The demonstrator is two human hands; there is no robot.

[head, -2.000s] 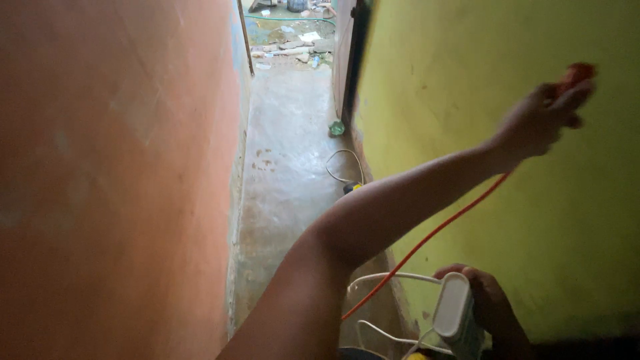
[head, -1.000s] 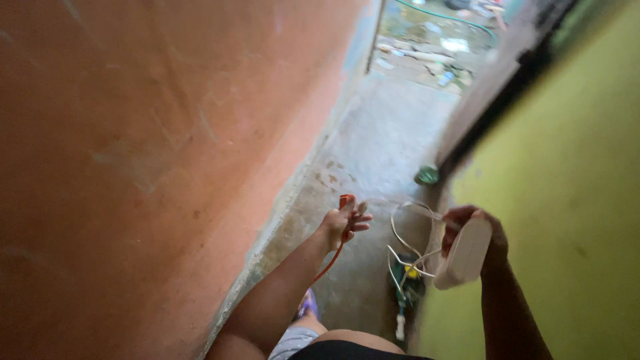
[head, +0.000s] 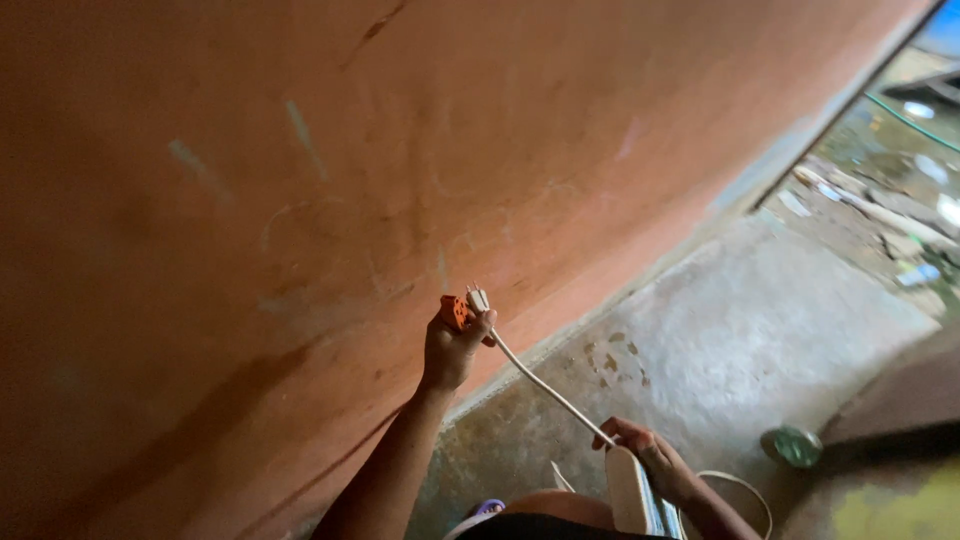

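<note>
In front of the orange wall, my left hand (head: 452,349) holds an orange electrical socket connector (head: 454,312) together with a white plug (head: 478,300). The plug's metal prongs point up and away, outside the socket. From the plug a white cord (head: 551,391) runs down to my right hand (head: 651,454). That hand is closed around the end of a white, long, rounded-end device (head: 627,491), probably a power strip; its far face is turned away. Some of my right fingers are hidden behind the cord and device.
The orange wall (head: 337,187) rises close on the left. Wet-looking concrete floor (head: 735,322) leads to a doorway with rubble outside. A green round object (head: 792,446) lies by the door's lower edge. A loop of white cord (head: 750,491) hangs or lies at the lower right.
My left hand, earlier out at the green wall with the orange connector, is now before the orange wall and also holds the white plug. The view has swung left.
</note>
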